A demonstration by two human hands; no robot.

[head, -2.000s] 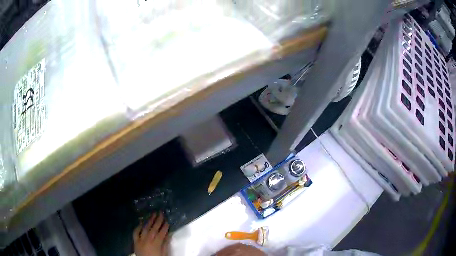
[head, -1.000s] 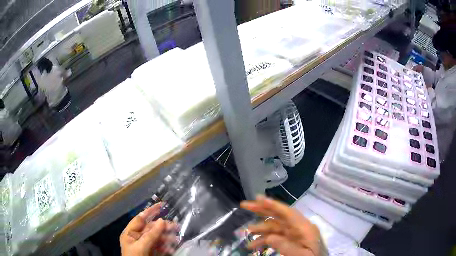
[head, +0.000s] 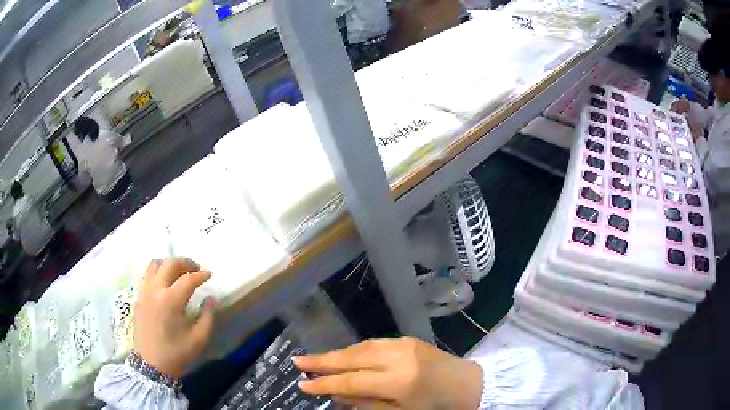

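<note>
A clear, shiny film with rows of pale marks (head: 268,379) shows over the dark area at the bottom centre, below the shelf edge. My right hand (head: 392,373) reaches in from the right with fingers extended, their tips beside the film's right edge; whether they pinch it is unclear. My left hand (head: 170,319) is raised in front of the shelf edge, fingers bent and thumb apart, with nothing visible in it. The film's lower part is cut off by the picture's edge.
Pale wrapped packs (head: 228,232) lie on the shelf, behind a grey post (head: 340,136). A white fan (head: 472,232) stands below the shelf. Stacked white trays with pink-edged dark units (head: 640,216) stand at right. A person (head: 712,120) is beyond them; others are at far left.
My left hand has moved up and left, away from the film, to the shelf edge. My right hand has shifted left, fingers straighter. The film hangs lower and further left.
</note>
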